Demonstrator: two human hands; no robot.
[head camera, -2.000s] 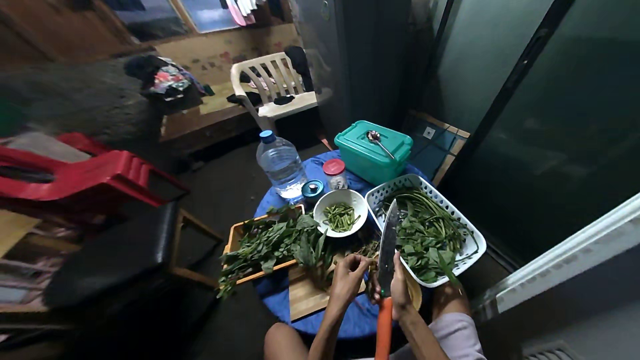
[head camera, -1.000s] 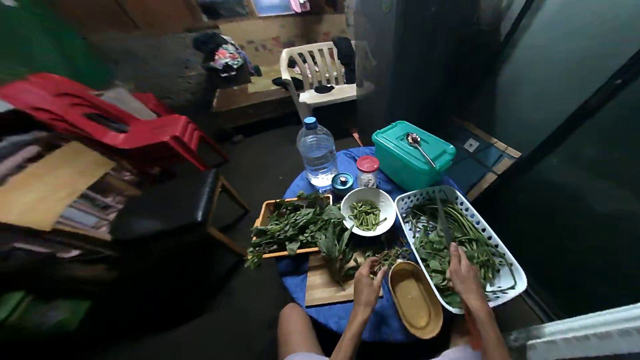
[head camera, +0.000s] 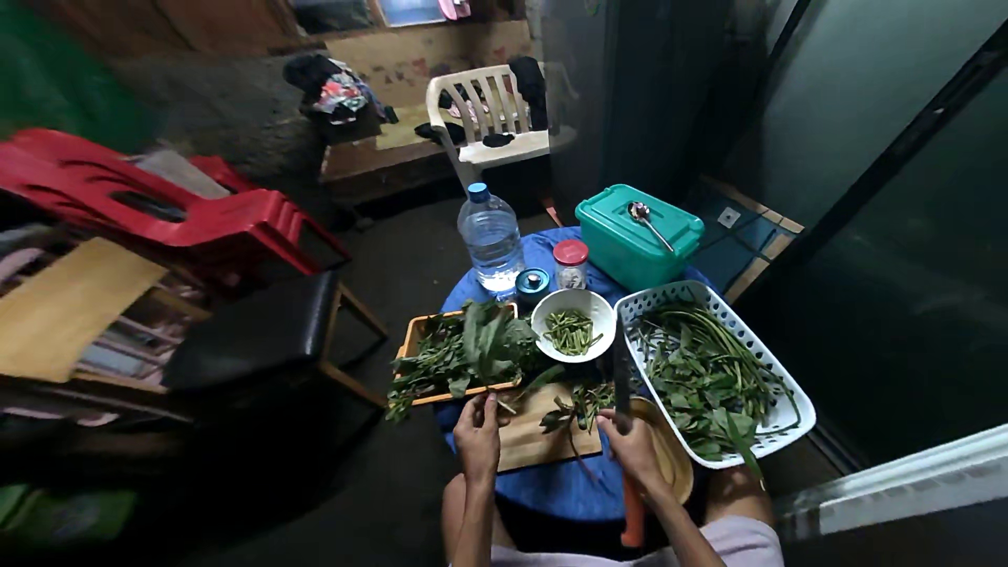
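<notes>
My left hand (head camera: 476, 433) pinches the stem of a leafy green sprig (head camera: 484, 339) at the left edge of the wooden cutting board (head camera: 524, 441). The sprig's large leaves stand over the orange tray (head camera: 409, 335) of greens. In my right hand (head camera: 630, 449) is a knife (head camera: 622, 370), its dark blade pointing away from me and its orange handle towards me. That hand is at the board's right edge, close to a small pile of leafy trimmings (head camera: 579, 405). An oval tan dish (head camera: 673, 465) lies partly beneath it. Cut green pieces (head camera: 572, 332) fill part of a white bowl (head camera: 543, 346).
A white perforated basket (head camera: 799, 417) with long-stemmed greens stands at the right. Behind the bowl are a water bottle (head camera: 492, 240), a red-lidded jar (head camera: 571, 264), a dark blue-lidded container (head camera: 532, 283) and a teal lidded box (head camera: 630, 252) bearing a spoon (head camera: 650, 224).
My right hand has moved left with the knife, from over the white basket to the board's right edge. My left hand has moved left and now holds a leafy sprig.
</notes>
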